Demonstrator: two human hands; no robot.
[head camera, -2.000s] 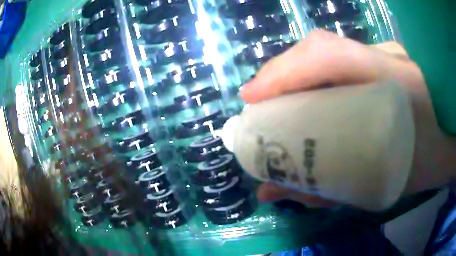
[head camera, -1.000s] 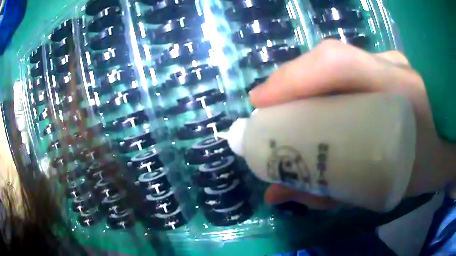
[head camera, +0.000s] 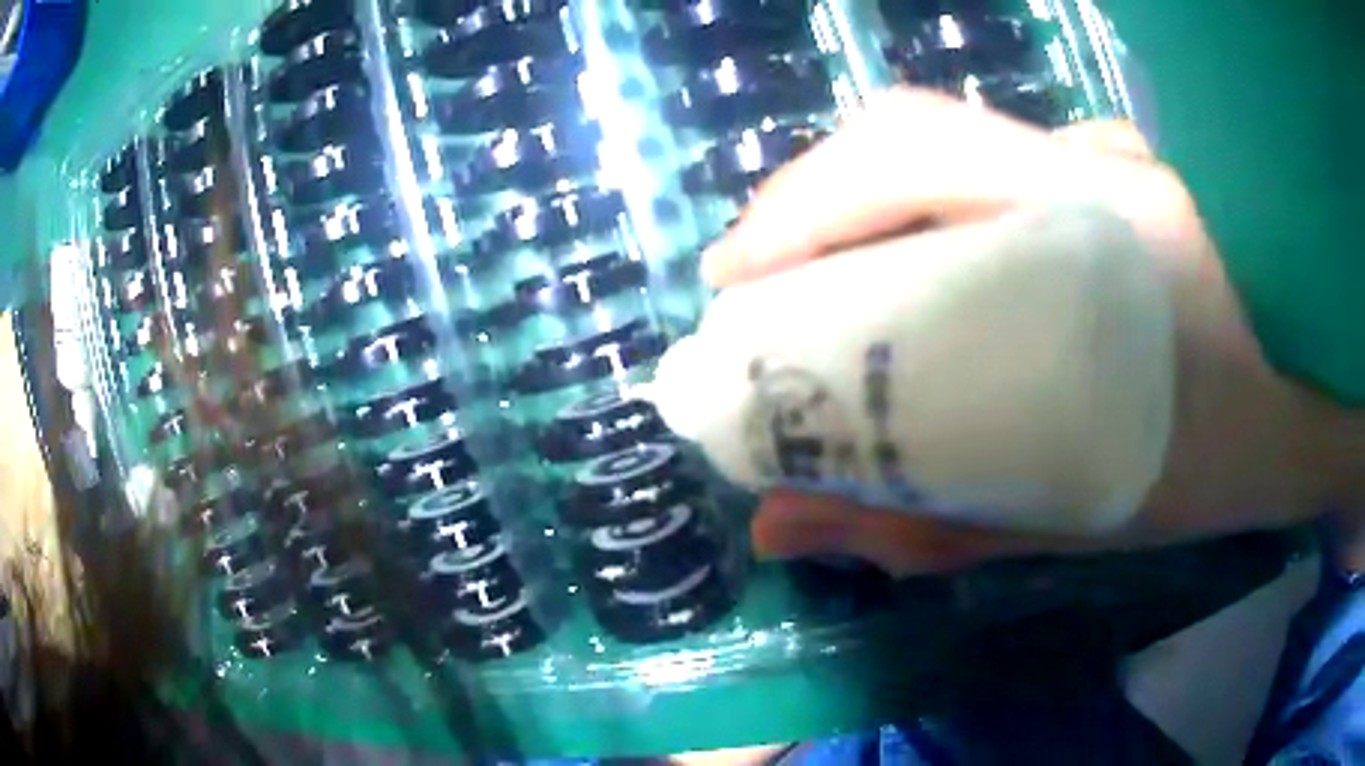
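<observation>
My right hand (head camera: 973, 165) comes in from the right and is closed around a milky squeeze bottle (head camera: 973, 382) with dark print. The bottle lies sideways, its pale nozzle (head camera: 674, 392) pointing left at a glossy black round part (head camera: 599, 427). I cannot tell if the tip touches the part. Rows of such parts, with short bright pins, stand in a clear ridged tray (head camera: 599, 666). Several nearer parts show pale curved lines around their pins. The hand and bottle hide parts of the right rows. My left hand is not in view.
The tray lies on a green surface (head camera: 1272, 90) under strong glare. Blurred dark strands (head camera: 90, 673) cover the lower left. A blue object (head camera: 42, 75) is at the upper left edge. Blue clothing (head camera: 1317, 659) shows at the lower right. A tan strip (head camera: 30, 479) is at the left edge.
My right hand and the bottle have shifted slightly left and up since one second ago. The nozzle stays near the same part of the row. The hand keeps its hold.
</observation>
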